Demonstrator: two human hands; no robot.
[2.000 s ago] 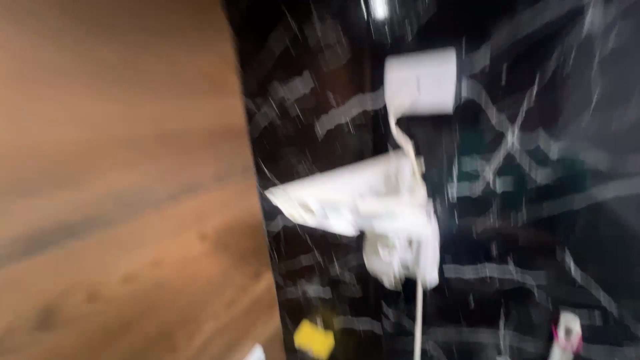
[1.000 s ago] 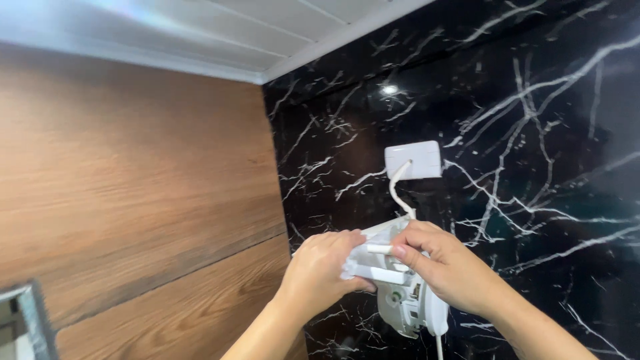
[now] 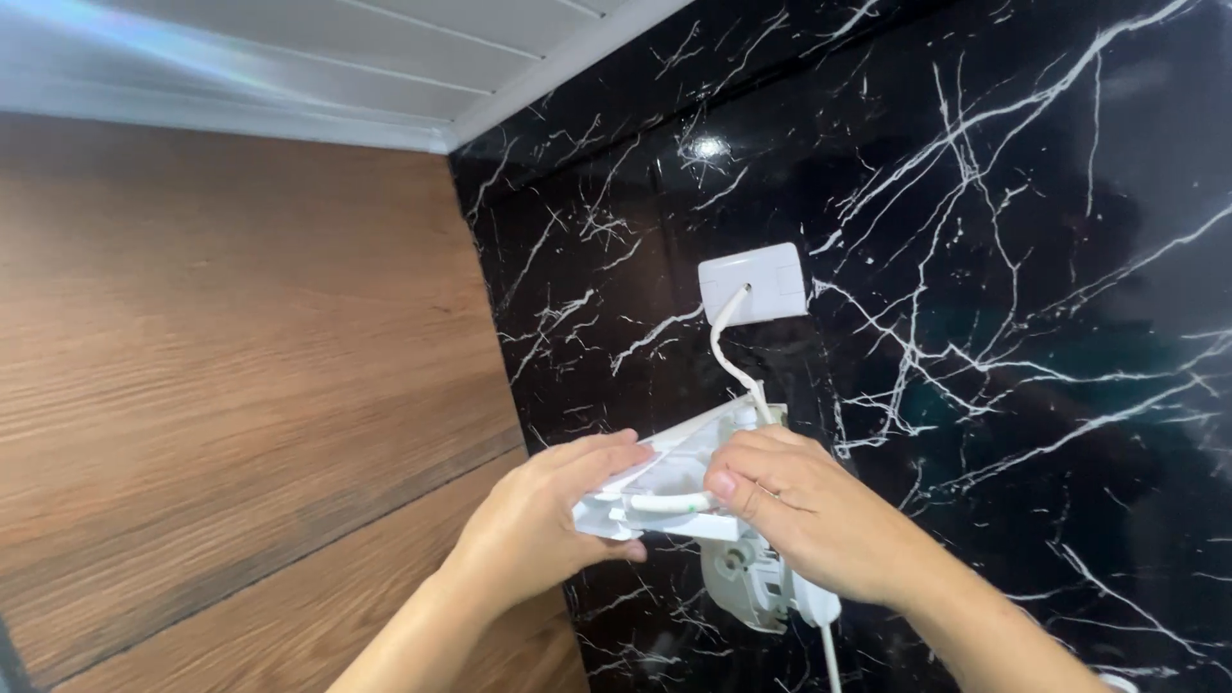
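My left hand [image 3: 563,505] grips the left end of an opened white plastic housing [image 3: 688,525], thumb below and fingers on top. Across the housing, my right hand [image 3: 804,510] pinches a white cable [image 3: 671,503] between thumb and fingers. A white cable [image 3: 724,351] comes out of a white wall plate [image 3: 751,284] above and runs down to the housing. Beneath my right hand hangs a round white plastic part [image 3: 746,577] with its inside showing. A thin white cord [image 3: 831,657] drops from the lower right of it. My right hand hides part of the housing.
Behind the hands stands a black wall panel [image 3: 1039,318] with white marble veins. It meets a wood-grain wall [image 3: 241,366] at the left in a corner. White ceiling panels [image 3: 366,58] are at the top left. A grey edge shows at the far lower left.
No hands show in the blurred oldest frame; both are on the housing one second ago and now. My right hand remains on the cable there. The view has shifted.
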